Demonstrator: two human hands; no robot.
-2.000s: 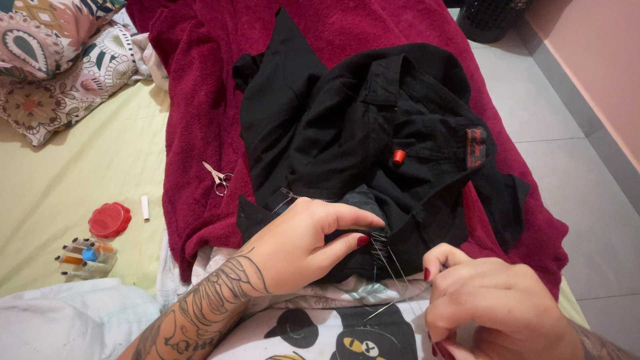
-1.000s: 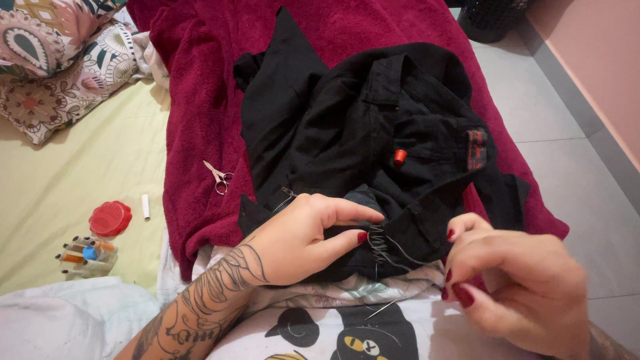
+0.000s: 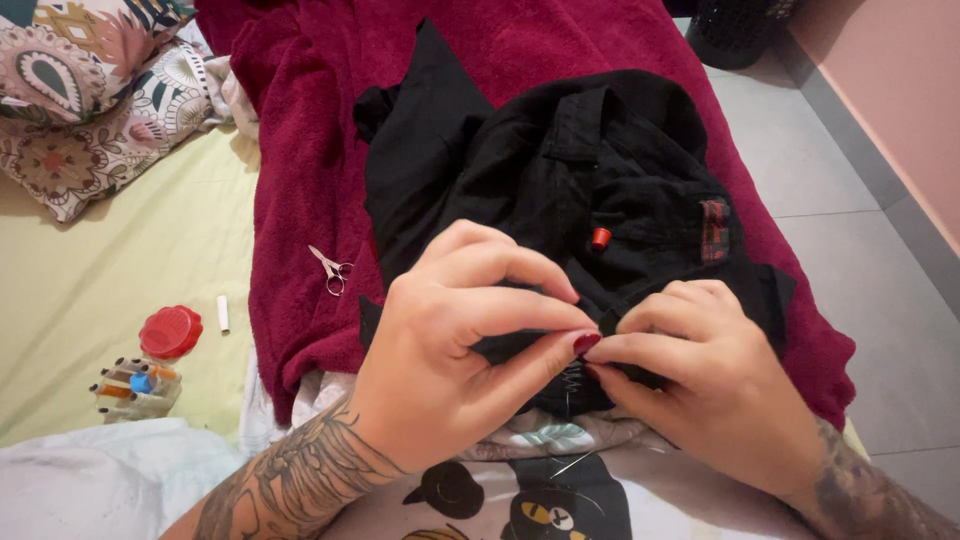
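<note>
A black garment (image 3: 427,172) lies spread on a burgundy towel (image 3: 300,180). Over its near edge, my left hand (image 3: 480,337) and my right hand (image 3: 690,367) meet fingertip to fingertip. Each has thumb and forefinger pinched together; whatever lies between them is too small or hidden to tell. Light zigzag stitches (image 3: 571,379) show on the black cloth just below the fingertips. Closer to me, a needle (image 3: 574,465) lies at a slant over the printed white fabric. A red thimble (image 3: 601,238) rests on the garment, beyond the hands.
Small scissors (image 3: 330,270) lie on the towel at left. On the pale green sheet are a red scalloped lid (image 3: 171,331), a white stick-like piece (image 3: 223,314) and a holder with several thread spools (image 3: 135,390). Patterned pillows (image 3: 82,105) lie top left; a black basket (image 3: 731,34) stands on the floor.
My left hand has lifted off the garment's stitched edge, and my right hand has moved left, so their fingertips now meet. The scissors and thimble have stayed where they were.
</note>
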